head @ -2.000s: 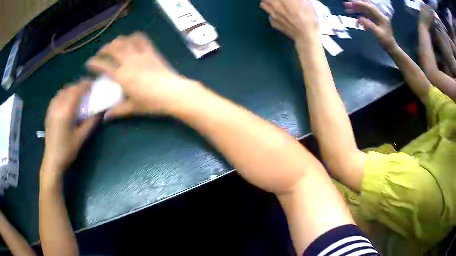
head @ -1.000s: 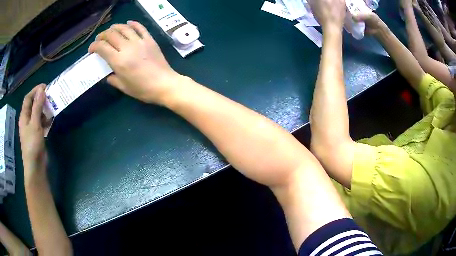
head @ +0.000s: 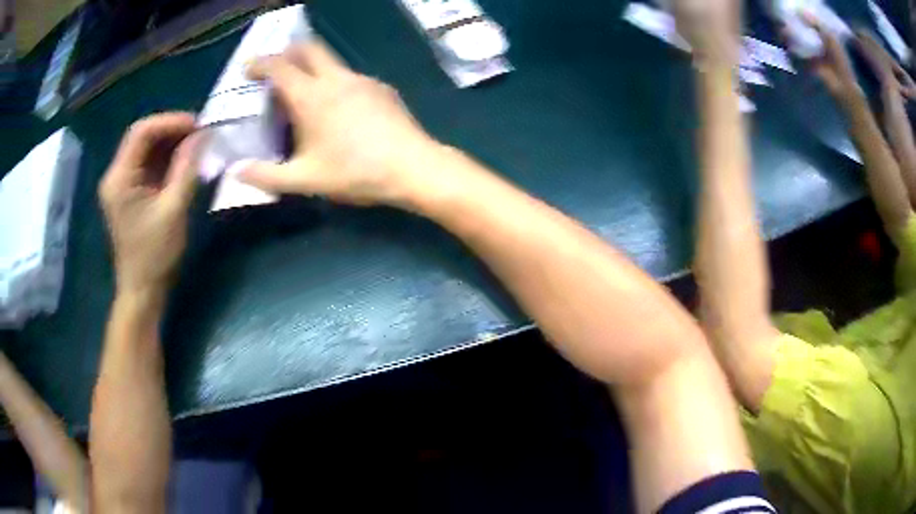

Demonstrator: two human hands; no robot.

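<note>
A long white carton [head: 259, 50] lies between my hands at the upper left, its near end towards me with a white end flap [head: 239, 191] sticking out. My right hand [head: 336, 125] grips the carton's right side, thumb at the near end by the flap. My left hand [head: 156, 186] is at the carton's left near corner, fingers bent and fingertips at its edge; blur hides whether they grip it. Another white carton [head: 457, 35] lies on the dark green table [head: 392, 271], with a rounded white part at its near end.
A stack of white cartons [head: 32, 231] stands at the left. A dark raised fixture [head: 141, 45] runs along the back left. A person in yellow [head: 839, 381] works at the right over white paper slips [head: 768, 52]. Another person's arm [head: 40, 422] is at the lower left.
The carton has turned from slanting between both hands to pointing away from me. My right hand has moved down to its near end. The whole view has shifted, moving the table's things rightward.
</note>
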